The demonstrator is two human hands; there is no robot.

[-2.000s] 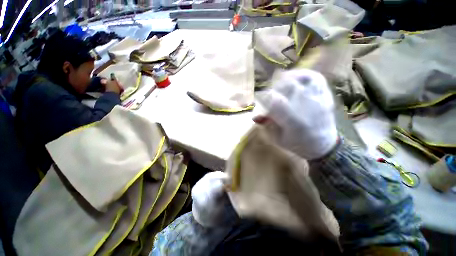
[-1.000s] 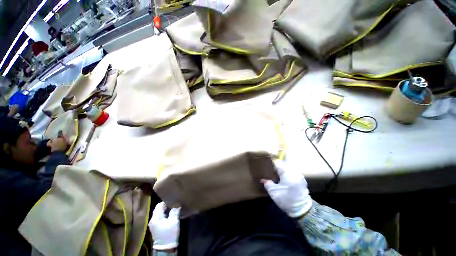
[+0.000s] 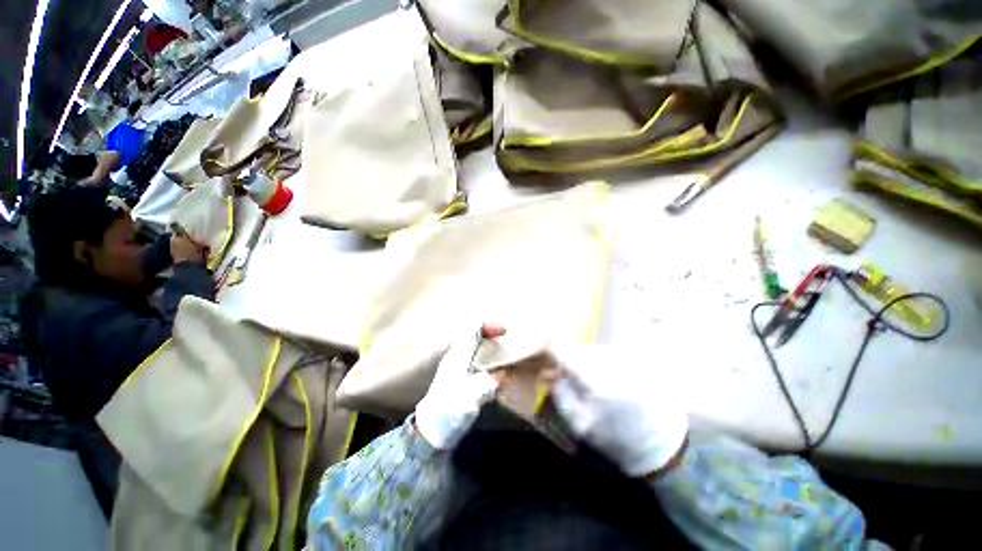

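Note:
A beige bag body (image 3: 485,269) with yellow edge piping lies flat over the table's near edge in front of me. My left hand (image 3: 459,390), in a white glove with bare fingertips, holds the bag's near edge. My right hand (image 3: 619,414), also white-gloved and blurred, grips a darker folded part of the bag near its lower right corner. The hands are close together, with a short piece of yellow piping showing between them.
Red-handled snips (image 3: 800,305) with dark cord, a yellow tool (image 3: 896,296), a green stick (image 3: 767,258), a yellowish block (image 3: 842,225) and a brush (image 3: 721,169) lie right. Bag piles (image 3: 603,108) stand behind. More bags (image 3: 232,404) and a person (image 3: 108,291) are left.
The bag was turned and laid onto the table edge. My hands moved from its two sides to close together at its near edge. The view has shifted.

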